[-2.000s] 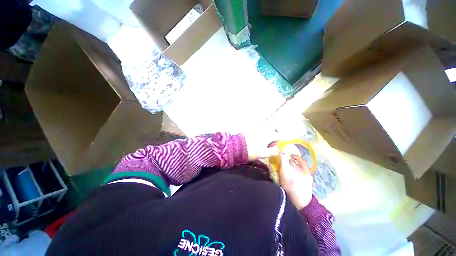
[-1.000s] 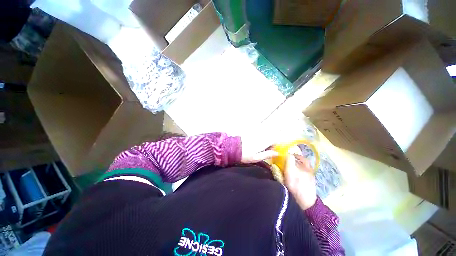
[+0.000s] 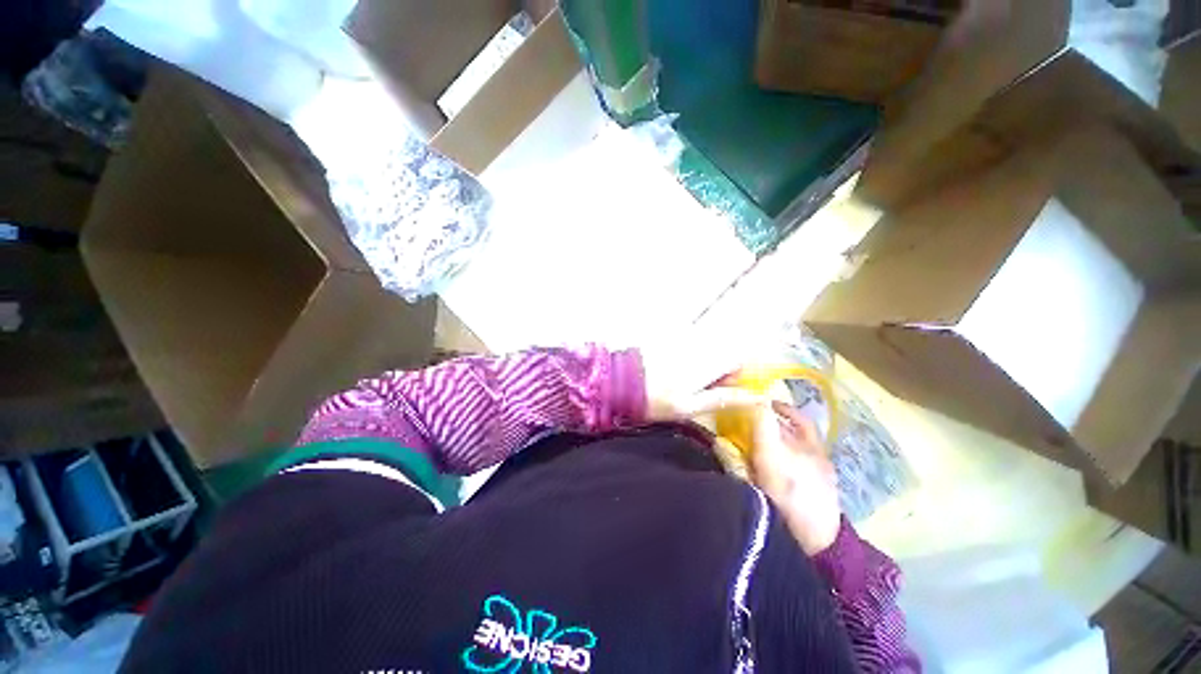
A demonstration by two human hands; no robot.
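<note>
A yellow-orange packing tape roll [image 3: 827,411] is held close to my body, right of the middle. My left hand [image 3: 695,400] reaches in from the left, its fingers at the near-left side of the roll; bright glare washes out part of it. My right hand [image 3: 790,467] is closed on the roll from below, with fingers at its opening. Crinkly clear poly bags [image 3: 869,461] lie on the bench just beyond and to the right of the roll. Striped maroon-purple oversleeves cover both forearms.
A large open carton [image 3: 198,263] stands at left. A silver-grey poly bag heap [image 3: 408,217] lies beside a small carton [image 3: 507,119]. An open carton with a white liner sheet [image 3: 1054,310] stands at right. A green conveyor [image 3: 751,138] is ahead. A blue-and-white rack [image 3: 99,507] is lower left.
A brown carton at the top has come further into view over the green conveyor. Both hands stay at the tape roll, with small finger shifts. The view has shifted slightly.
</note>
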